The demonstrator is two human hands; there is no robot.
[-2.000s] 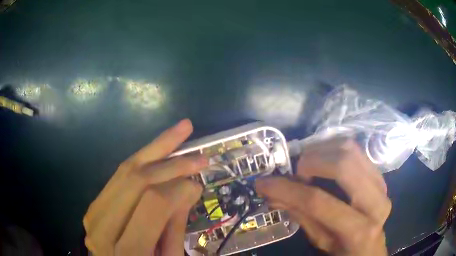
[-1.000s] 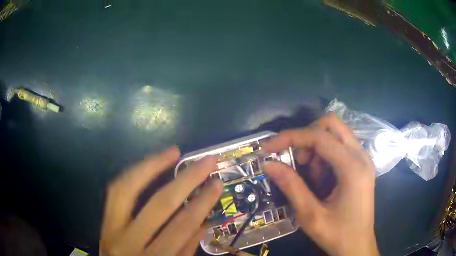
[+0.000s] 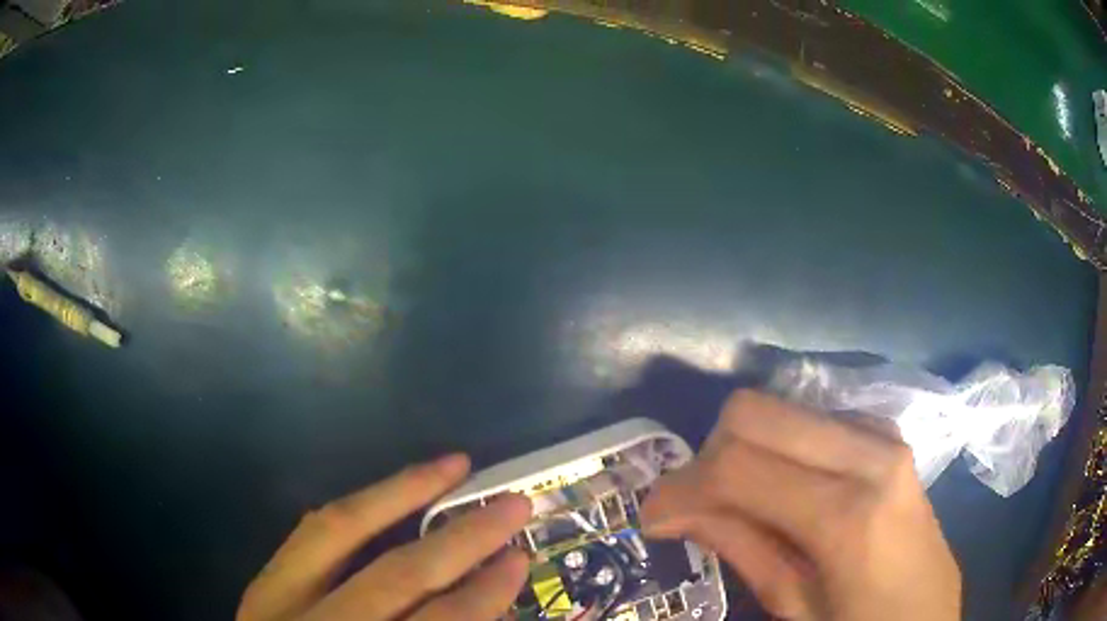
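The white power strip housing (image 3: 561, 459) lies open side up at the bottom centre, its lower part cut off by the picture's edge. Inside show a yellow block (image 3: 551, 591), round capacitors, dark wires and a small blue part. My left hand (image 3: 401, 552) lies over the housing's left side, its fingers spread on the rim and inner parts. My right hand (image 3: 807, 510) is at the housing's right side, thumb and fingertips together over the inner slots. Whether it pinches a small part is hidden. A crinkled clear plastic bag (image 3: 1014, 419) lies to the right, partly behind my right hand.
A small yellowish wrapped stick (image 3: 61, 308) with a pale tip lies at the left on the dark bench top (image 3: 486, 182). A worn brown edge rail (image 3: 874, 73) curves across the top right, with the green conveyor (image 3: 989, 73) beyond. Gold pieces (image 3: 1080, 546) are at the right edge.
The housing, hands and bag sit lower in the picture, and more of the edge rail shows. My right hand's thumb and fingers, apart a second ago, have closed together over the housing.
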